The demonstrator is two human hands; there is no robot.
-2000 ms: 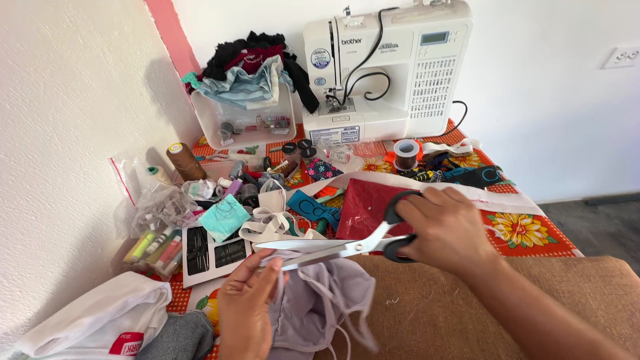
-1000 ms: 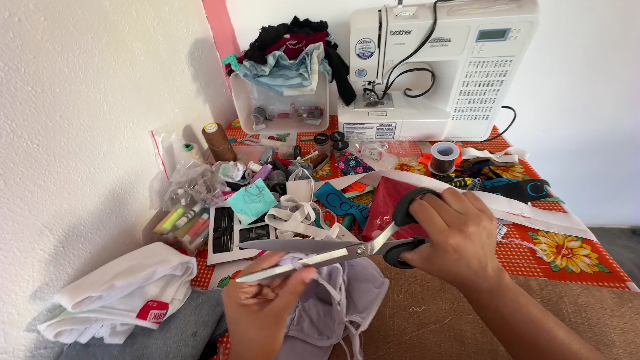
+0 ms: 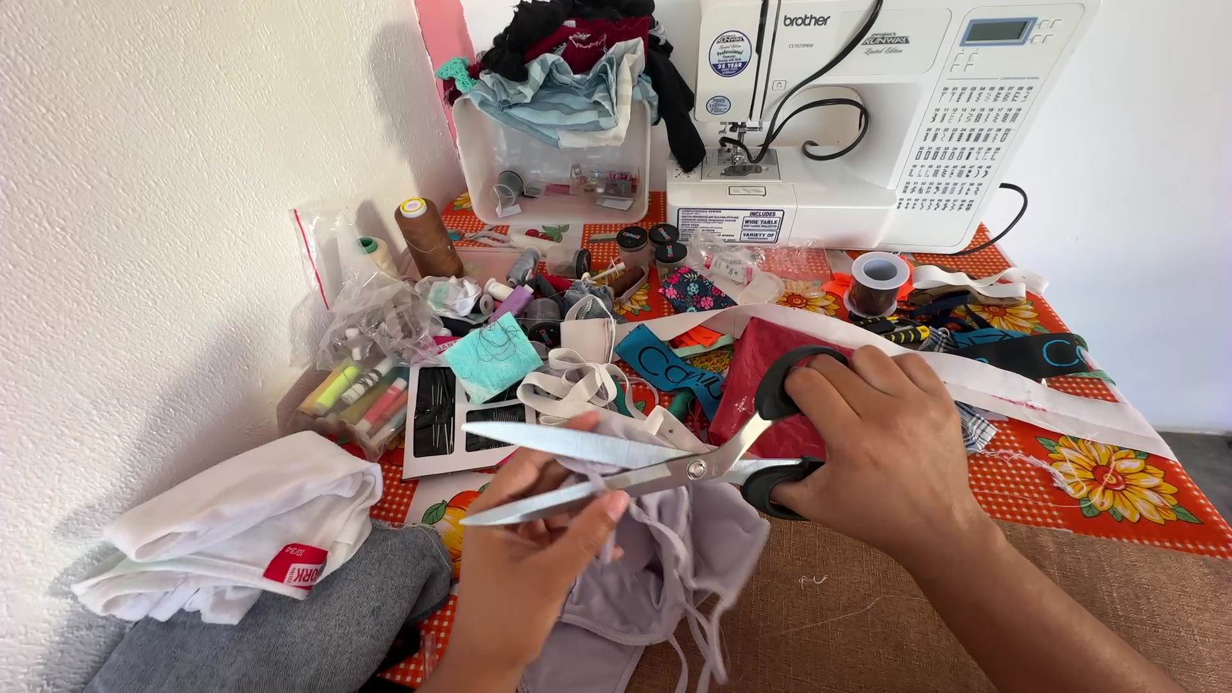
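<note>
My right hand [image 3: 885, 443] grips the black handles of a pair of fabric scissors [image 3: 695, 470], whose blades stand apart and point left. Between thumb and fingers my left hand [image 3: 539, 539] pinches part of a pale lilac garment [image 3: 664, 568] with thin straps. A bit of its fabric lies between the scissor blades, close to my left fingertips. The rest of the garment hangs down over a brown cloth [image 3: 866, 597]. Whether the blades touch the fabric cannot be told.
A Brother sewing machine [image 3: 847, 183] stands at the back, beside a plastic bin [image 3: 553, 173] heaped with clothes. Thread spools, a needle card [image 3: 433, 414], elastic [image 3: 577, 385] and a red packet [image 3: 770, 356] crowd the middle. Folded white cloth [image 3: 241, 510] and denim [image 3: 279, 626] lie left.
The scissors have turned and moved lower against my left hand, and lilac fabric now shows between the blades. My hands keep hold of both things. The view has shifted somewhat.
</note>
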